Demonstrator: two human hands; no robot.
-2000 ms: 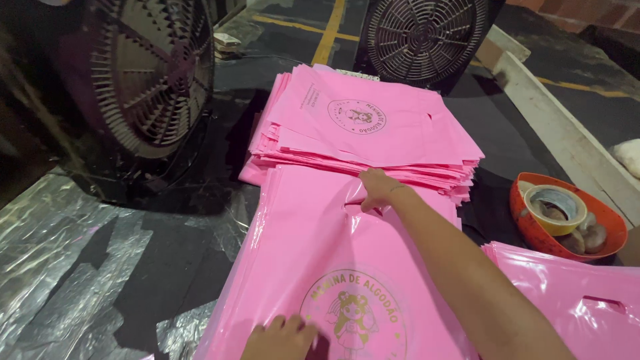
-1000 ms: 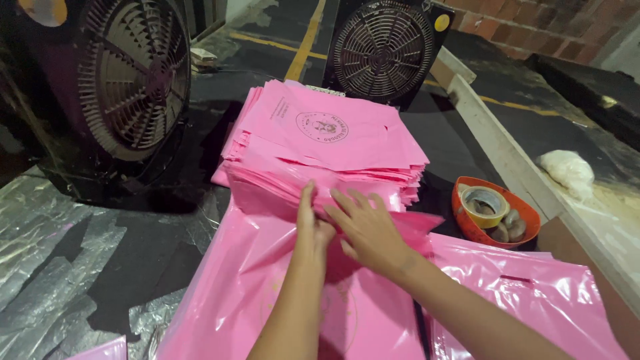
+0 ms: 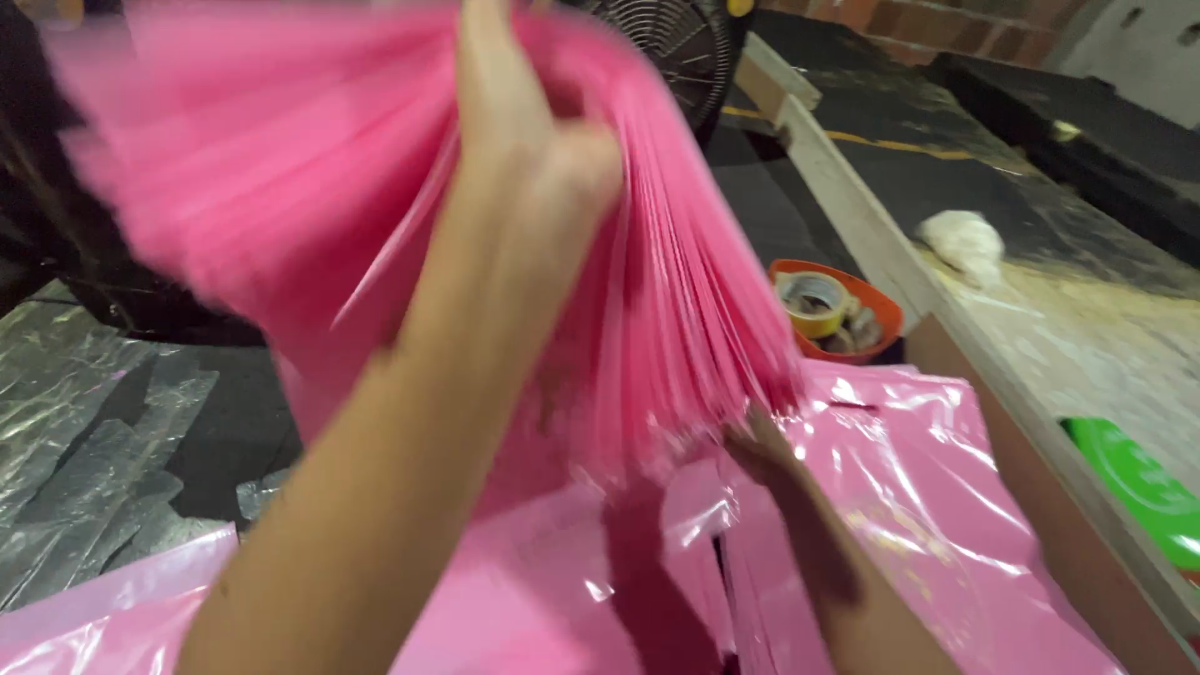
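A thick bundle of pink plastic bags (image 3: 281, 159) is lifted and fanned out across the upper left and middle, blurred by motion. My left hand (image 3: 539, 141) grips its upper part, fingers partly hidden by the bags. Low at the bundle's right corner is my right hand (image 3: 755, 441), mostly covered by the bag edges, so its grasp is unclear. Below the bundle lie more pink bags (image 3: 544, 581), and another pile of glossy pink bags (image 3: 909, 478) with printing lies to the right.
An orange bowl (image 3: 884, 292) holding a roll of tape (image 3: 814, 302) stands beside a long wooden rail (image 3: 844, 197). Behind are a black fan (image 3: 670, 37) and another dark housing at left. A white lump (image 3: 964, 246) and a green object (image 3: 1134, 487) lie right of the rail.
The bundle that lay stacked near the fans has been lifted and spread. My left hand has risen with it, while my right hand has moved down to its lower right corner.
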